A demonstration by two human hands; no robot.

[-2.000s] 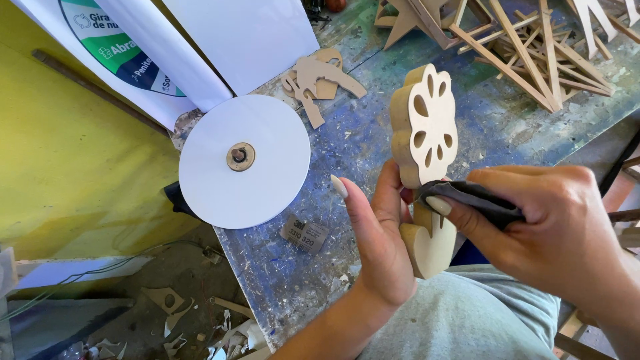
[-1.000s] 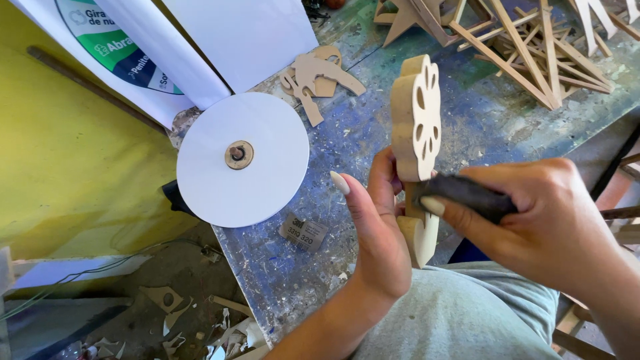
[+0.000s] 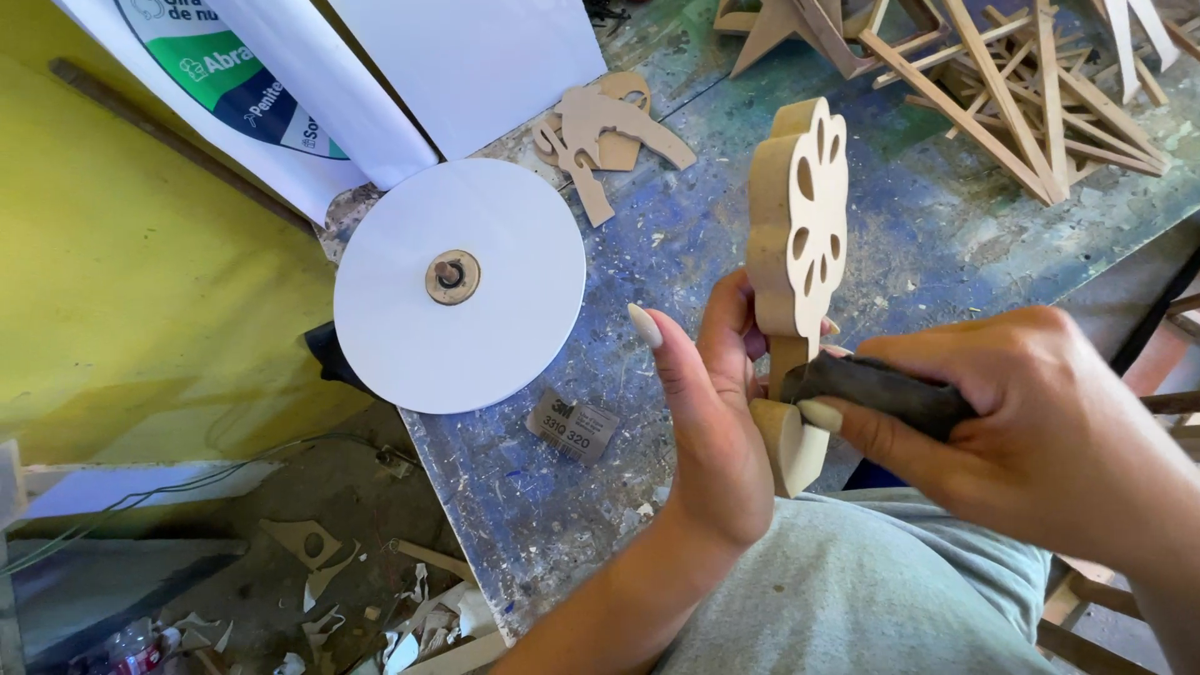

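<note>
A thick cutout of pale wood or MDF (image 3: 783, 216), with a scalloped top, petal-shaped holes, a narrow stem and a rounded base, stands upright above the bench. My left hand (image 3: 717, 403) holds it by the stem from behind, thumb sticking out to the left. Pinched in my right hand (image 3: 994, 412) is a folded dark sheet that looks like sandpaper (image 3: 881, 389); its tip touches the stem just above the base. Part of the stem and several left fingers are hidden. A small piece of 3M sandpaper (image 3: 574, 427), printed side up, lies on the bench left of my left hand.
A white disc (image 3: 506, 309) with a round wooden hub overhangs the left edge of the paint-stained workbench (image 3: 525, 562). Flat cutouts (image 3: 600, 122) lie behind it, near a rolled printed sheet (image 3: 347, 103). Wooden star frames (image 3: 994, 103) are piled at the back right. Scraps (image 3: 431, 619) litter the floor.
The cutout has turned, showing its perforated face more narrowly and more of its thick side edge. My right hand has shifted slightly, with the dark sheet still against the stem.
</note>
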